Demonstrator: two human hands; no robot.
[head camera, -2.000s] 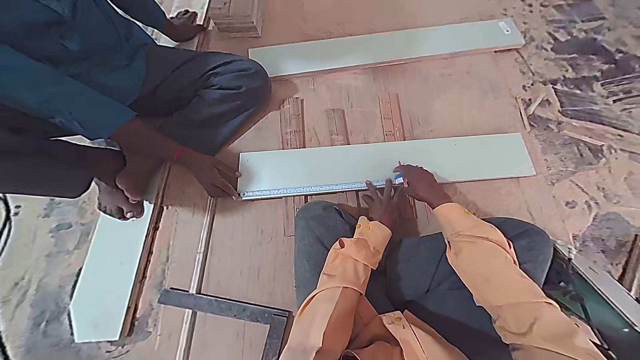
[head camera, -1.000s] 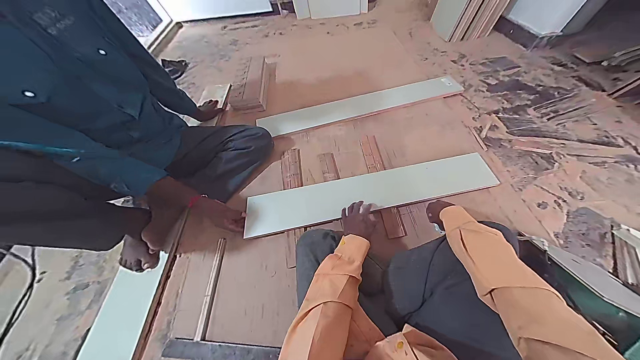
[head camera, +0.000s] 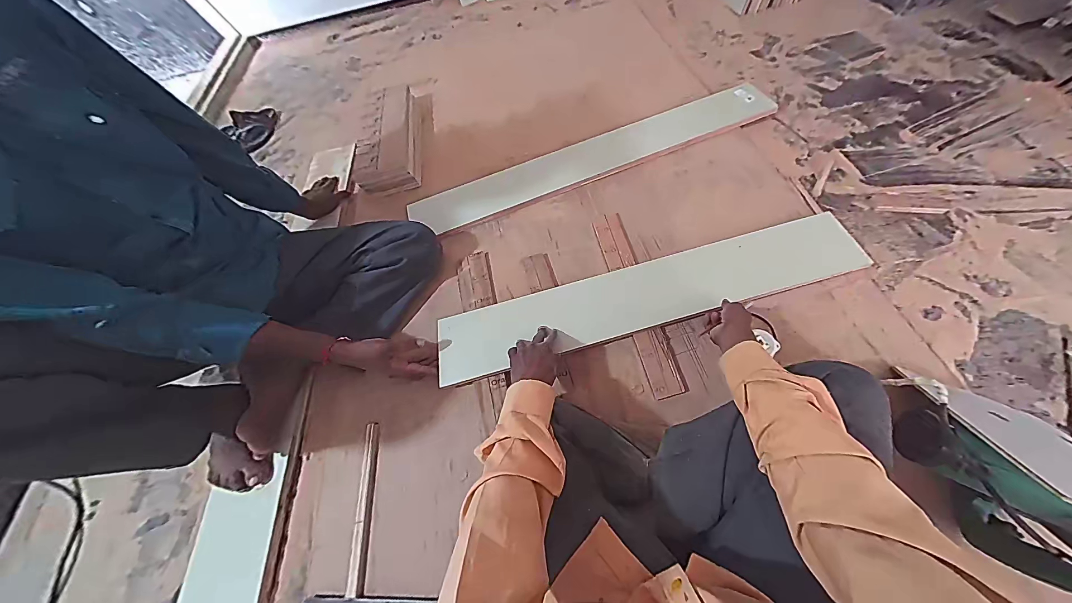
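Note:
A long pale board (head camera: 653, 293) lies at a slant across thin wooden strips (head camera: 614, 243) on a brown sheet. My left hand (head camera: 534, 356) rests on its near edge toward the left end, fingertips on the top face. At the near edge further right is my right hand (head camera: 730, 325), fingers curled; a small white object (head camera: 766, 341), perhaps a tape measure, shows beside its wrist, and whether the hand grips anything is unclear. A co-worker's hand (head camera: 406, 357) with a red wristband touches the board's left end.
Beyond lies a second pale board (head camera: 586, 167). A stack of small wooden pieces (head camera: 388, 142) stands at the upper left, near the co-worker's other hand (head camera: 322, 198). A thin strip (head camera: 363, 511) lies at the lower left, another pale board (head camera: 230, 536) beside it. A green-sided object (head camera: 1005, 469) is at the right.
The blue and white measuring strip along the board's near edge two seconds ago is no longer there. My left hand has moved left along the board, and my hands are now farther apart. The view has shifted.

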